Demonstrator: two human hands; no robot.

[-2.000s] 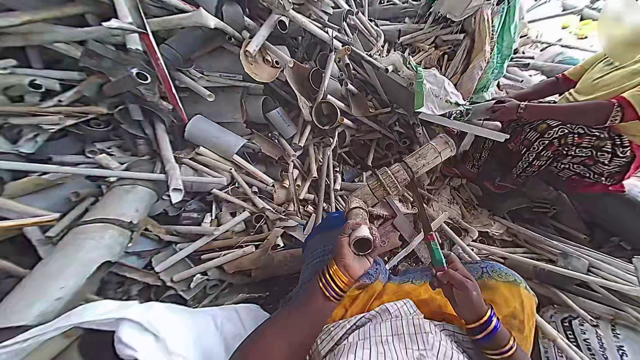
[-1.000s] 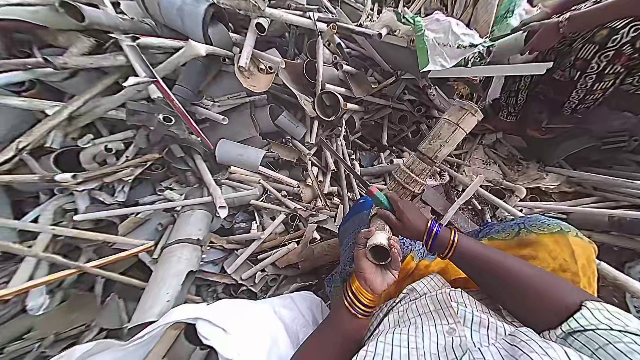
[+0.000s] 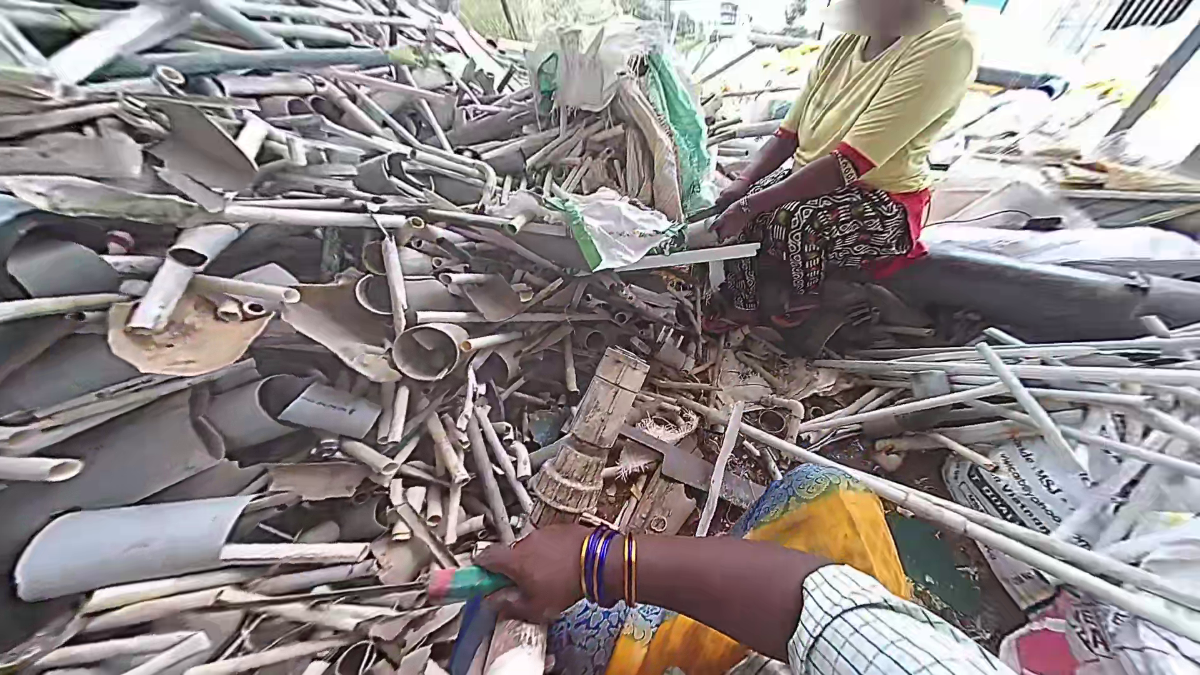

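My right hand [image 3: 539, 572], with blue and gold bangles, is closed around the red and green handle [image 3: 466, 583] of a long-bladed tool. Its thin dark blade [image 3: 328, 595] points left over the scrap. Just below this hand is a pale pipe piece [image 3: 517, 649], cut off by the bottom edge. A ridged wooden post [image 3: 609, 398] bound with cord leans up ahead of the hand. My left hand is outside the view. The blue and yellow cloth [image 3: 816, 516] covers my knee.
A heap of scrap pipes [image 3: 431, 352] spreads left and ahead. Another person [image 3: 872, 112] sits at the upper right, hands near a white and green sack [image 3: 619, 230]. Long thin pipes [image 3: 937, 511] cross the right side, near printed sacks [image 3: 1012, 506].
The view has swung up, showing more of the other person. My left hand, which held a short pipe, has left view. My right hand still grips the tool, its blade now pointing left.
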